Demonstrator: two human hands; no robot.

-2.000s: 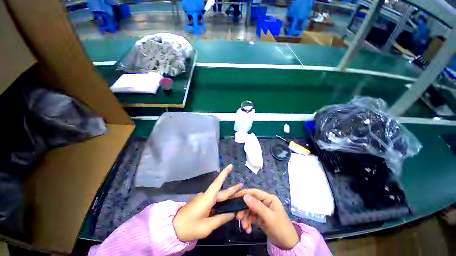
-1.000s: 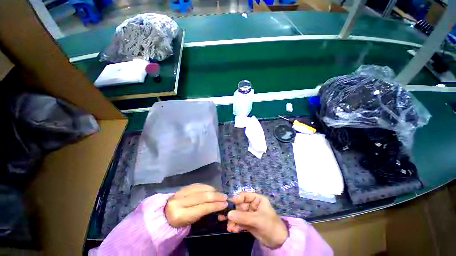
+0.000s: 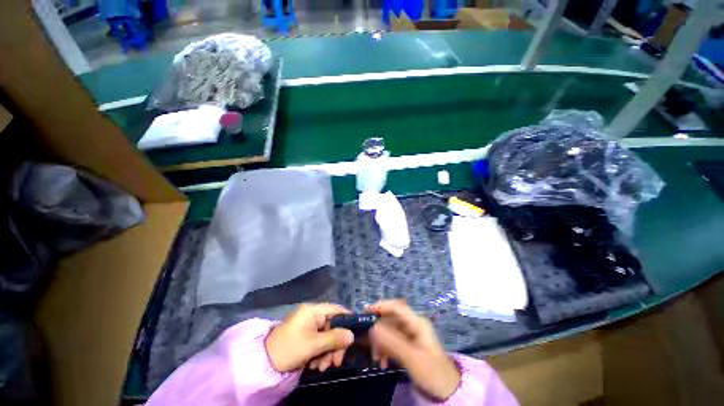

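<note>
A small black part, about finger-length, is held level between both hands above the near edge of the mat. My left hand grips its left end between thumb and fingers. My right hand is at its right end, blurred, with fingertips around or against it; how firmly it holds is hard to tell. A grey translucent foam pouch lies flat on the dark speckled mat, left of centre. Dark fabric or shadow below the hands cannot be made out.
A white bottle stands behind a crumpled white cloth. Right are a round black dish, yellow handle, white sheets, black cables and a clear plastic bag. An open carton is at left.
The black part, mostly hidden by my fingers one second ago, now shows lying level between my hands. My right hand has shifted and is blurred. The camera view has also shifted slightly.
</note>
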